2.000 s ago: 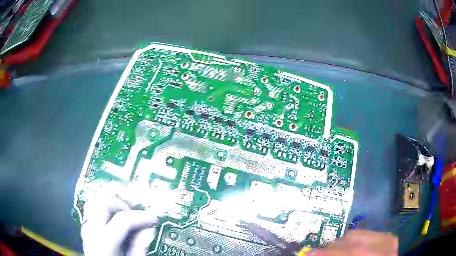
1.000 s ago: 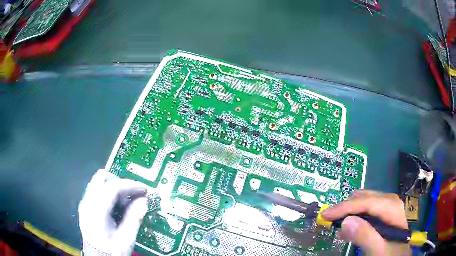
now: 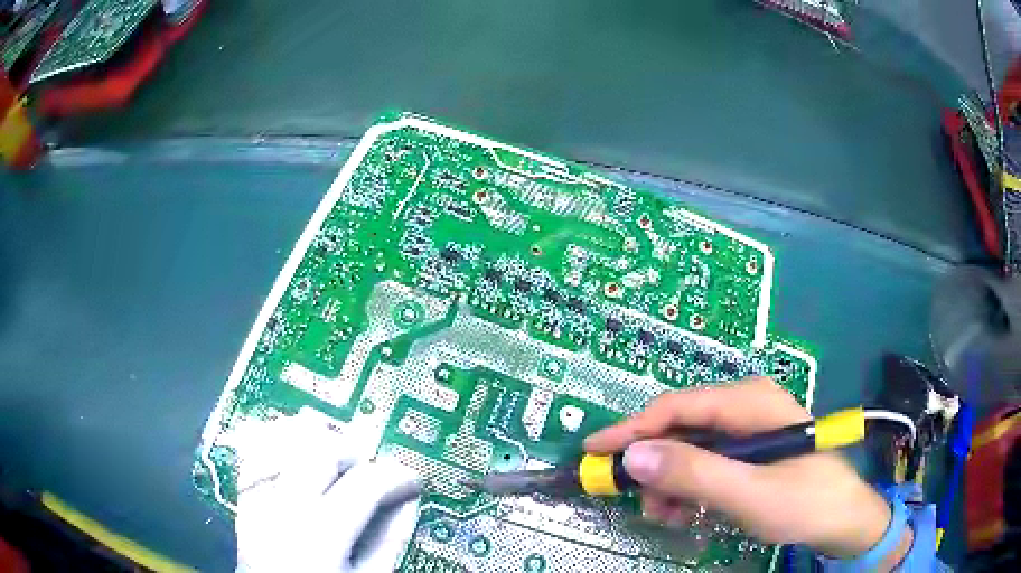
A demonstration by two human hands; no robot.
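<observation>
A large green circuit board with a white border and silvery pads lies in front of me. My right hand, bare, is closed around a black soldering iron with yellow bands. The iron points left and its dark tip is over the lower middle of the board, close to my left hand. My left hand, in a white glove, lies on the board's lower left part with its fingers bent. Glare washes out part of the glove; I cannot tell whether its fingers hold anything.
A blue wrist band is on my right wrist. The iron stand is at the right, beside a blue stick and a grey cone. Boards with red pieces show at the upper left and right edge. Another board edge shows at the top.
My right hand and the iron have come further into view and moved left over the board. My gloved left hand has moved right and down from the board's left edge.
</observation>
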